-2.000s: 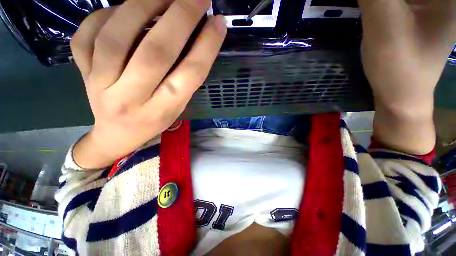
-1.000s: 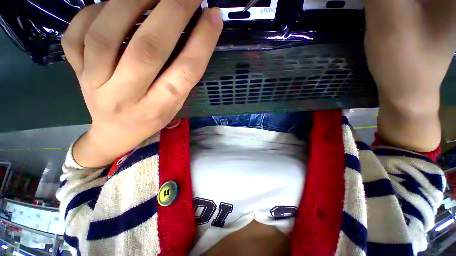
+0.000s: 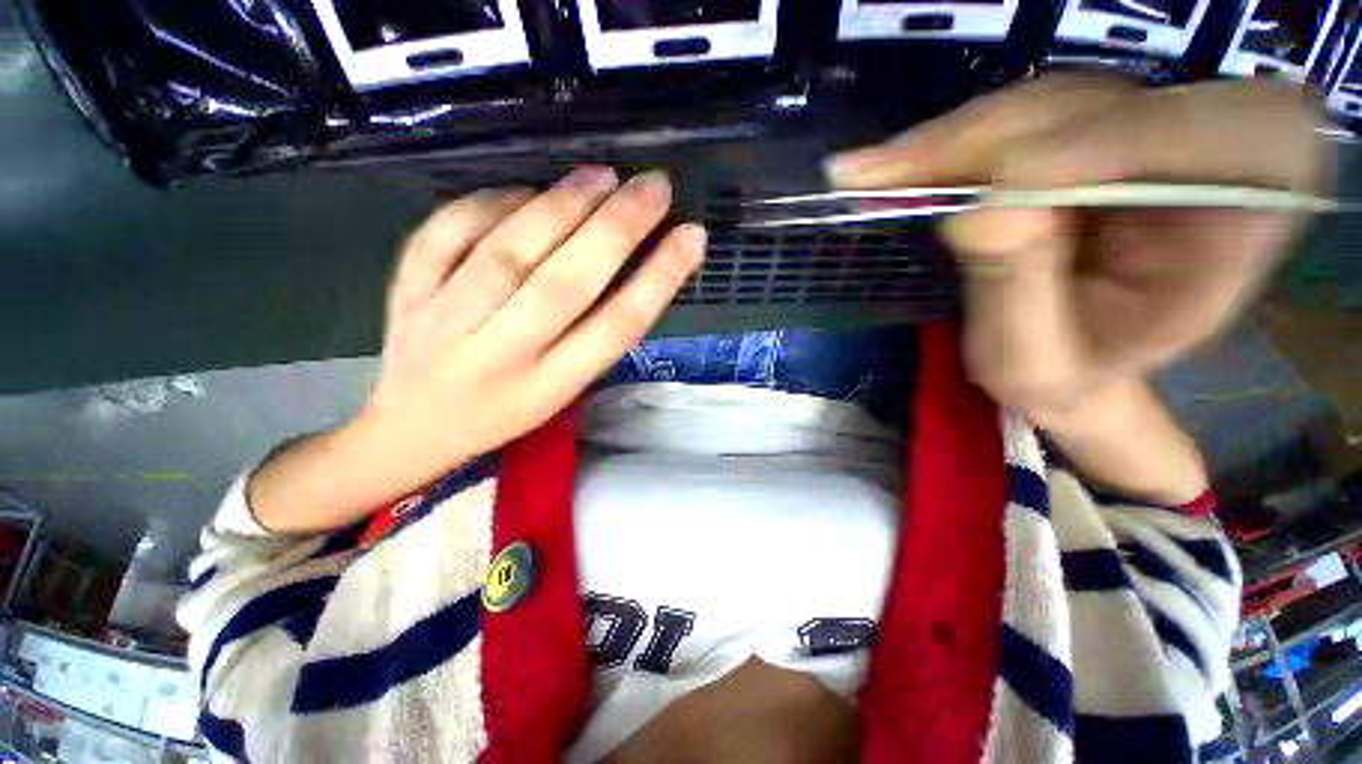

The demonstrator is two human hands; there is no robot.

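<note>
My right hand (image 3: 1113, 246) is blurred and holds silver tweezers (image 3: 881, 205), their tips pointing left over the adhesive carrier sheet (image 3: 837, 269). The sheet is greyish with rows of small dark oblong marks and lies at the bench's near edge. My left hand (image 3: 530, 306) rests with fingers apart on the left part of the sheet and hides it there. White-bordered panels (image 3: 680, 45) with dark centres and small dark slots lie in a row on the glossy black tray (image 3: 493, 132), beyond my hands. Whether a piece is between the tweezer tips cannot be told.
The dark green-grey bench (image 3: 179, 284) reaches to its near edge before my body. The tray's wrinkled, shiny left end (image 3: 165, 90) lies at the upper left. Shelves with items stand in the background at both lower sides.
My hands have come away from the panels towards me. The left has moved down and right onto the carrier sheet; the right has moved left over it with the tweezers. More panels show.
</note>
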